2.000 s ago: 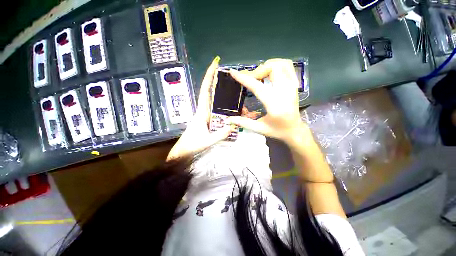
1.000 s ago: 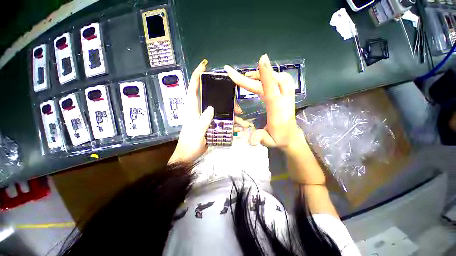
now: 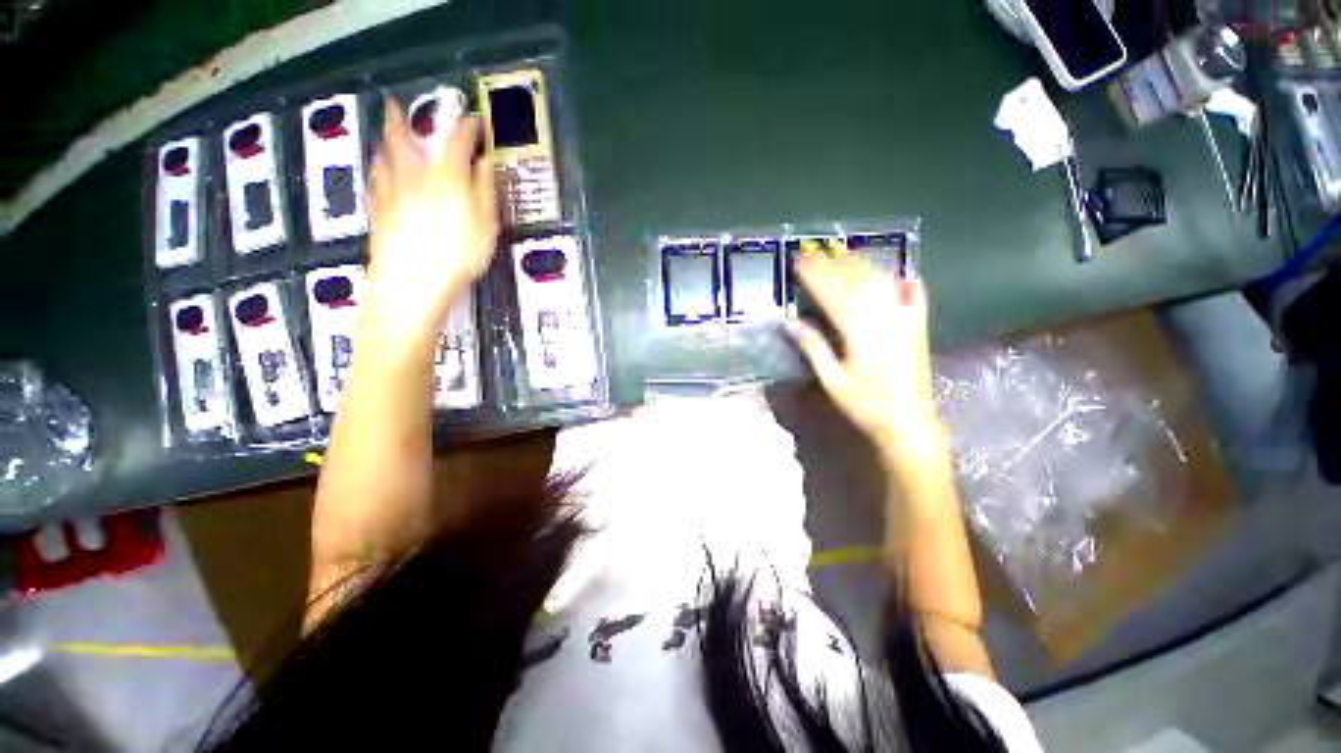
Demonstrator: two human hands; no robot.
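Observation:
My left hand [image 3: 434,206] is over the clear phone tray [image 3: 591,331], its fingers around the upper end of a white-backed keypad phone [image 3: 438,112] in the fourth upper pocket; my hand hides most of that phone. A gold keypad phone [image 3: 516,115] lies face up in the pocket to its right. Several other phones lie back up in the tray. My right hand [image 3: 871,346] is over the lens tray [image 3: 735,327], fingertips at the black-framed lenses on its right side, thumb apart. Two more screen lenses [image 3: 691,283] show at the left.
Right of the lens tray are a white crumpled piece [image 3: 1034,125], a thin metallic tool [image 3: 1080,213] and a small black frame [image 3: 1128,202]. A smartphone [image 3: 1074,37] stands behind. A carton [image 3: 1162,500] with clear film waste [image 3: 1030,441] is below the bench edge.
The phone that was in my hands is gone from the middle. My left hand has moved to the formerly empty upper pocket, where a phone now lies. My right hand has moved over the lens tray.

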